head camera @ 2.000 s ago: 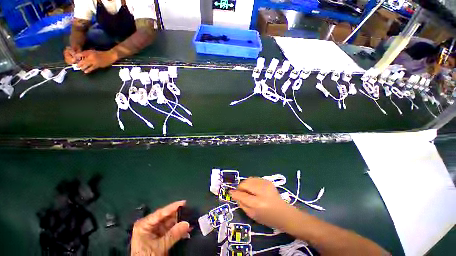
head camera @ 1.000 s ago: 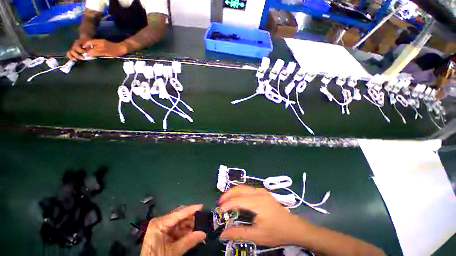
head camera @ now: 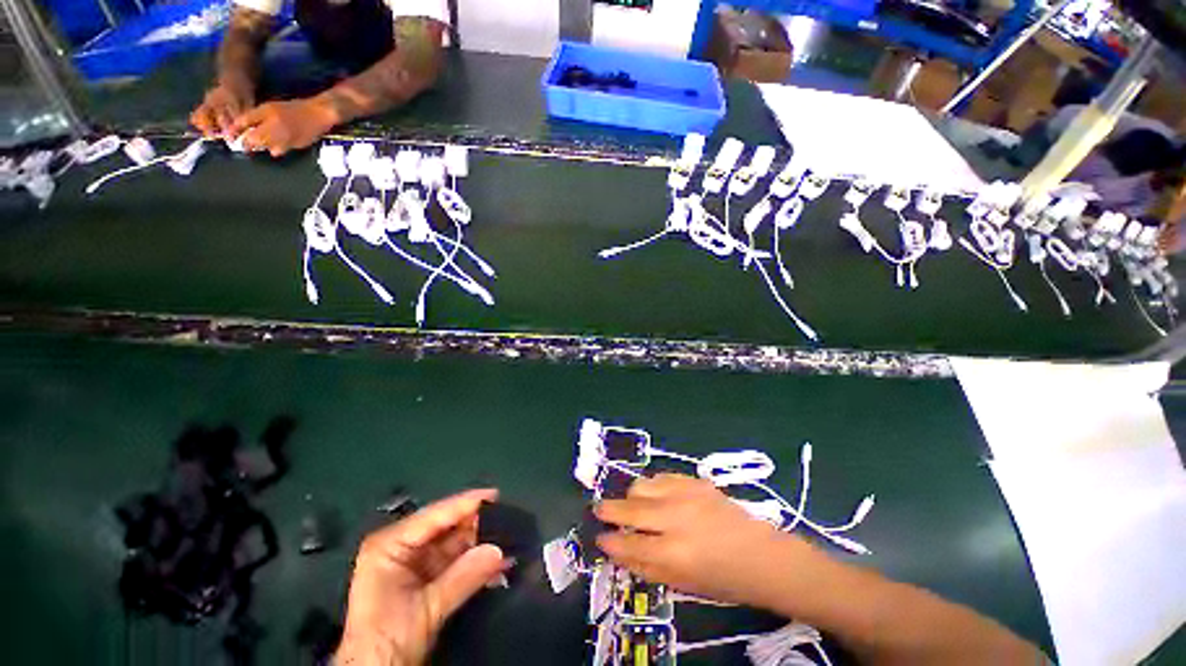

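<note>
My left hand (head camera: 423, 572) is left of the open adapters, with a black insulating piece (head camera: 509, 531) between thumb and fingers. My right hand (head camera: 676, 527) reaches in from the right, its fingertips over the open adapters, partly hiding them; what they grip is hidden. Above it, an adapter (head camera: 626, 448) shows a black inside, its white cover at its left. A tilted white cover (head camera: 562, 562) lies between my hands. Below, open adapters with yellow parts (head camera: 643, 600) sit in a column, cords running right. A heap of black insulating pieces (head camera: 195, 527) lies at the left.
A long scuffed ledge (head camera: 520, 345) divides the near bench from the belt. On the belt are clusters of corded white adapters (head camera: 390, 167). A white sheet (head camera: 1073, 494) lies at the right. Beyond the belt are a blue bin (head camera: 635, 89) and a person's hands (head camera: 273, 128).
My left hand has drawn back left from the adapters with the black piece. My right hand stays over the column, its fingers now closer together. The whole view has shifted slightly.
</note>
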